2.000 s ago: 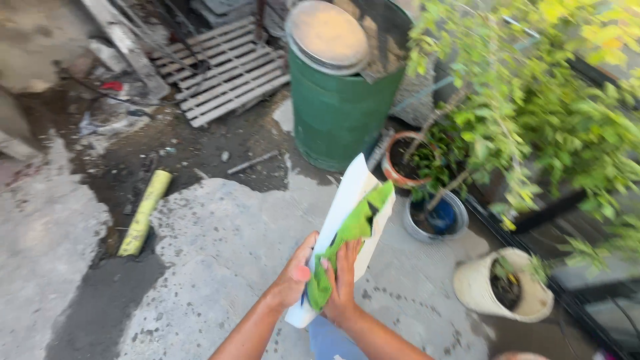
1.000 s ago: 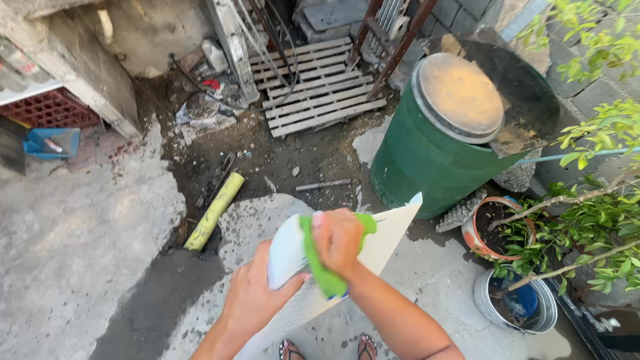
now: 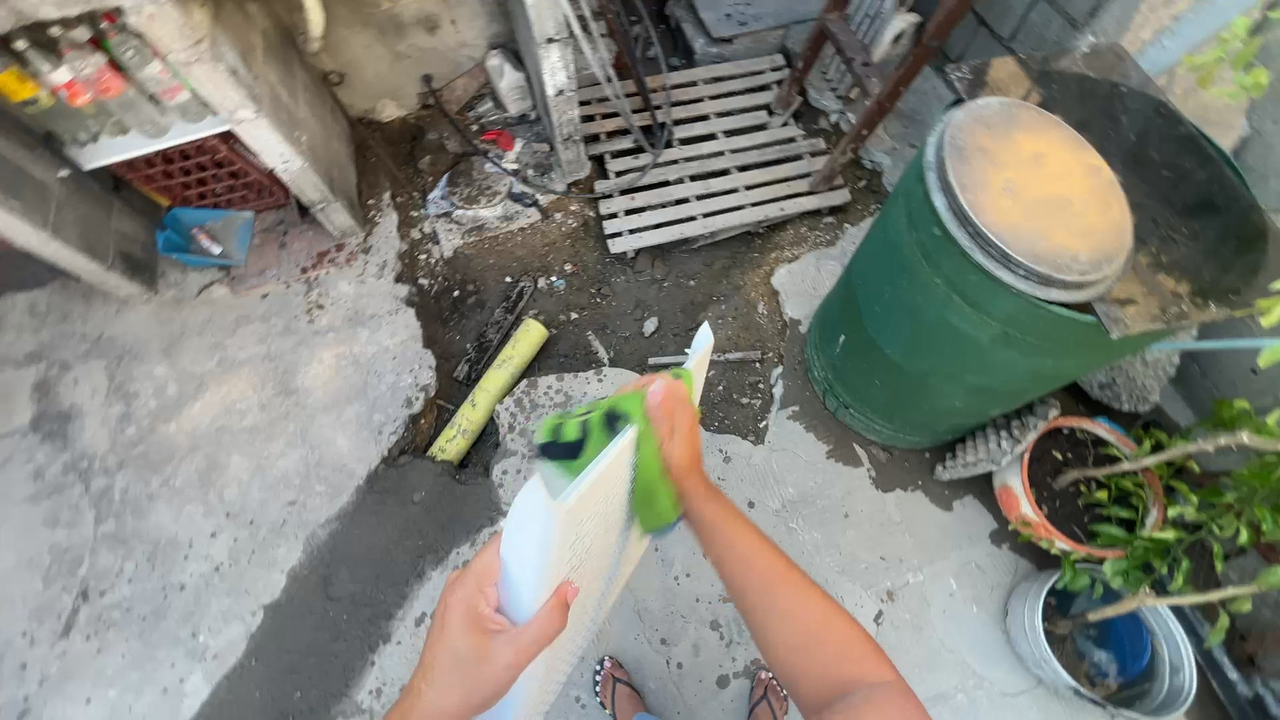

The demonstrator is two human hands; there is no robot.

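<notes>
My left hand (image 3: pixel 490 630) grips the lower part of a long white panel (image 3: pixel 590 550), thumb on its textured face and fingers behind the smooth bluish-white side. The panel stands tilted in front of me, its pointed far end rising beyond my hands. A green cloth with dark patches (image 3: pixel 595 435) is folded over the panel's upper edge, and my right hand (image 3: pixel 672 430) holds it there, pressed against the panel. The fingers of my right hand are partly hidden by the cloth and blurred.
A green barrel (image 3: pixel 930 330) with a round lid stands at right, near a potted plant (image 3: pixel 1030 490) and a metal bucket (image 3: pixel 1030 630). A yellow tube (image 3: pixel 490 390) and a wooden slatted pallet (image 3: pixel 720 170) lie ahead. A blue dustpan (image 3: pixel 240 235) is at left. My sandalled feet are below.
The cloth was spread along the panel's face two seconds ago; now it is wrapped over the edge. My right hand has shifted along the panel. The view has swung left.
</notes>
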